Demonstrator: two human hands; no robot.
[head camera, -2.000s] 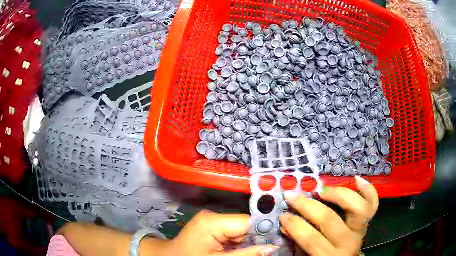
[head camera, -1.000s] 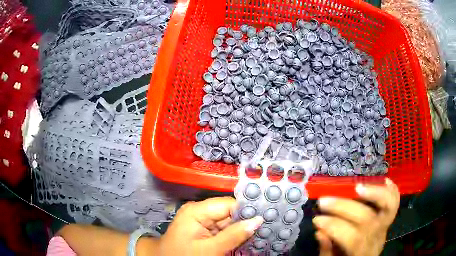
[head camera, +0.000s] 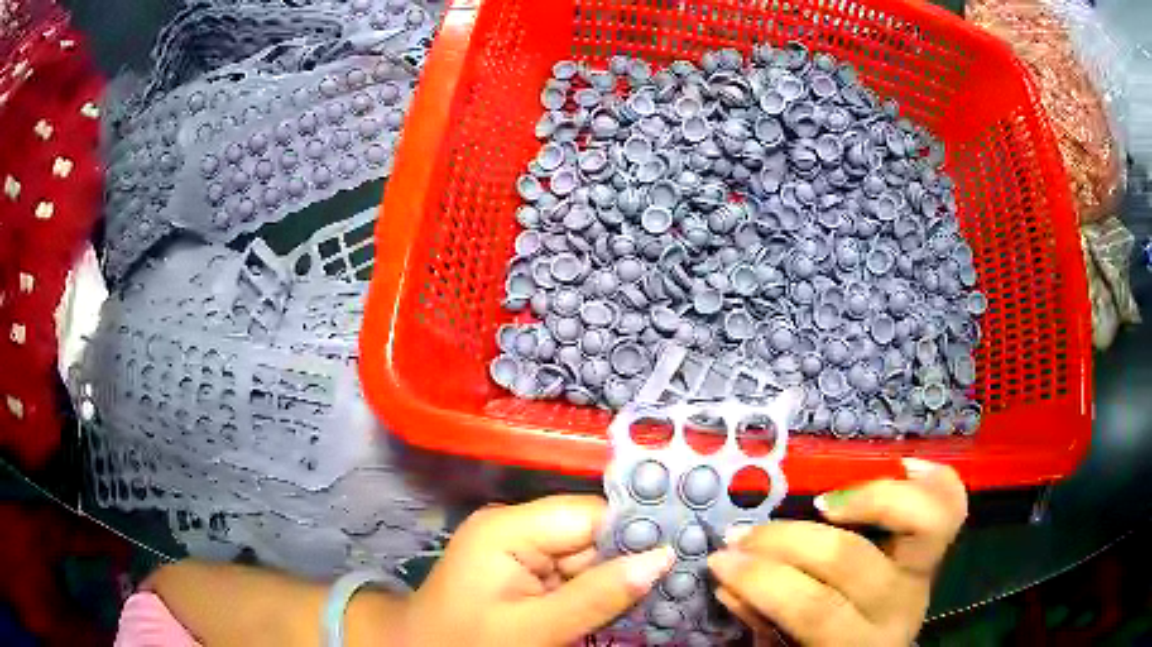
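Observation:
A grey moulded sheet (head camera: 670, 511) is held upright at the near rim of the red basket (head camera: 531, 453). Its top has an open lattice, then a row of three empty holes. The row below has two domes and one empty hole at the right; more domes lie lower. My left hand (head camera: 531, 575) pinches the sheet's left side, thumb on its face. My right hand (head camera: 840, 556) is at its right edge, fingertips touching it beside the lower domes; what lies under the fingers is hidden. Grey rubber caps (head camera: 758, 228) fill the basket floor.
Unpicked domed sheets (head camera: 291, 145) are stacked left of the basket. Below them is a pile of waste webs (head camera: 228, 379). Red patterned fabric (head camera: 44, 215) is at the far left. Orange-pink parts (head camera: 1068, 139) and a crumpled beige cloth (head camera: 1109, 284) are at the right.
My right hand has moved left from beside the sheet onto its right edge. The right dome of the row below the empty holes is now a hole. The sheet has shifted slightly.

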